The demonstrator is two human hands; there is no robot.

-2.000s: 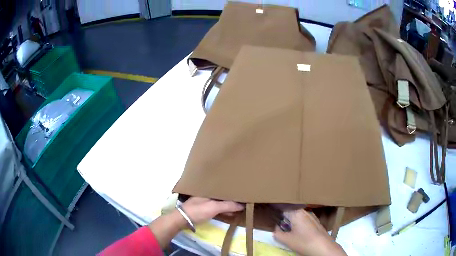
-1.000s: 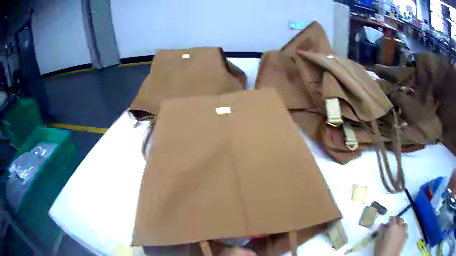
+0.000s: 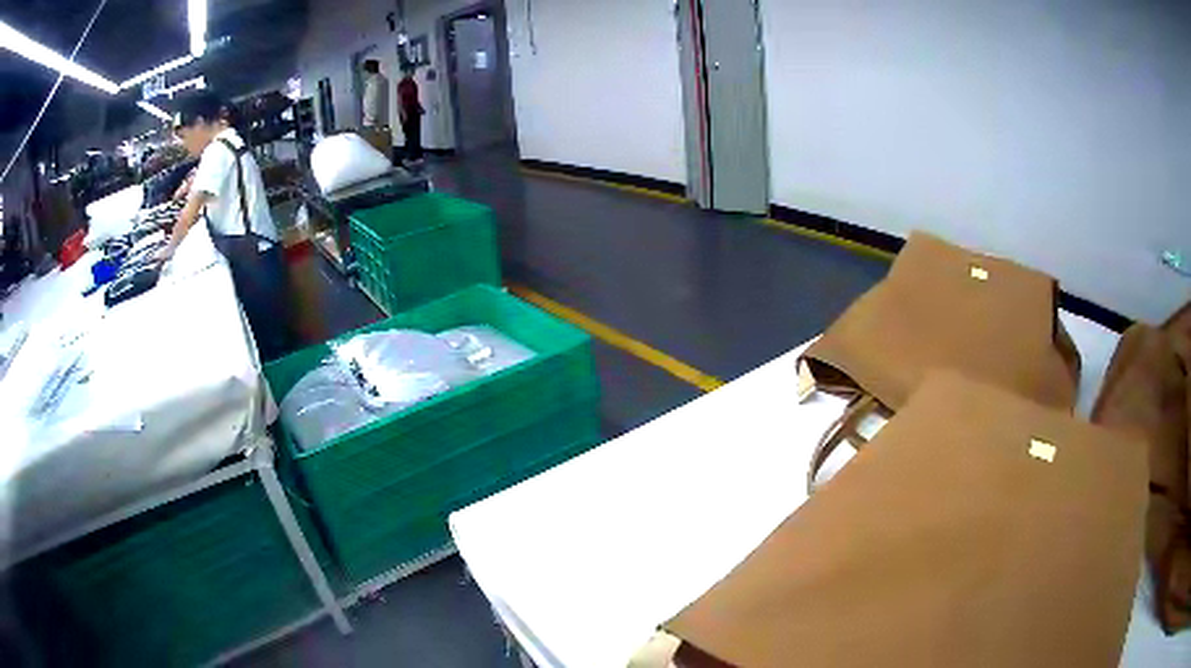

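Note:
A large brown tote bag (image 3: 934, 555) lies flat on the white-topped table (image 3: 627, 516) at the lower right, cut off by the bottom edge of the picture. A small pale-gold label (image 3: 1042, 450) sits near its far edge. A second brown bag (image 3: 947, 320) lies beyond it, with its narrow brown handles (image 3: 842, 437) at its left side. Neither of my hands is in the picture.
Brown bags (image 3: 1156, 444) are cut off at the right edge. Green crates (image 3: 451, 450) with plastic-wrapped goods (image 3: 379, 379) stand left of the table. Further left, a person (image 3: 235, 196) stands at another white table (image 3: 157, 379). Two people stand far off near a doorway.
The view has swung left and up. My hands, seen at the bag opening and then one near the small tools, are out of the picture. The small tools and blue container are also gone from view.

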